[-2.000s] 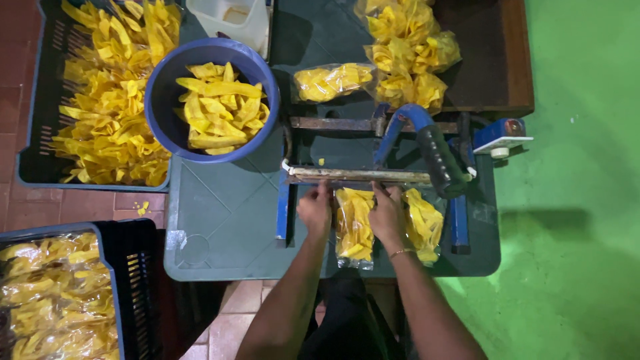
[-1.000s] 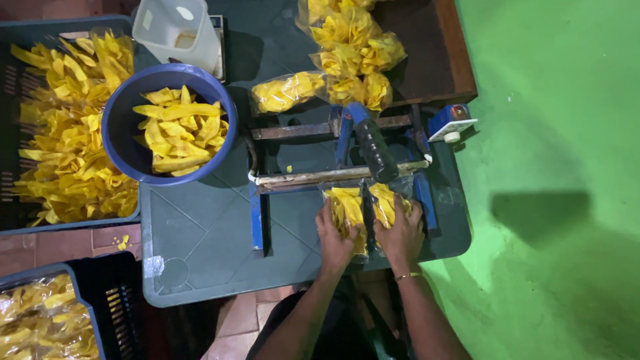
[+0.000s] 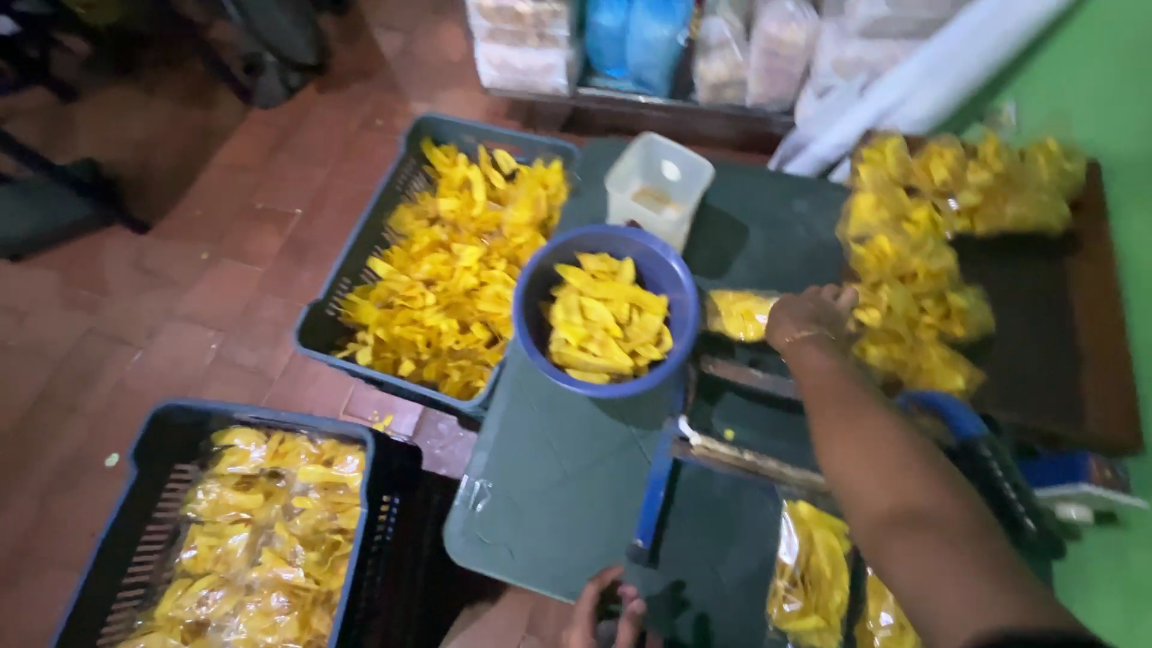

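My right hand reaches over the bag sealer and touches the right end of a clear bag of yellow chips; whether its fingers grip it I cannot tell. My left hand is at the bottom edge by the table's near edge, fingers apart, nothing seen in it. The sealer's blue metal frame and its wrapped bar lie partly under my right arm. Two filled bags, one beside the other, lie in front of the bar. A blue bowl of chips stands left of the sealer.
A crate of loose chips stands left of the table; a crate of filled bags is nearer. A translucent container is behind the bowl. More filled bags lie in a wooden tray at right. Shelved packages are behind.
My right hand has left the bags in front of the sealer and moved to the bag behind it. My left hand has let go and moved left. The view has swung left and up.
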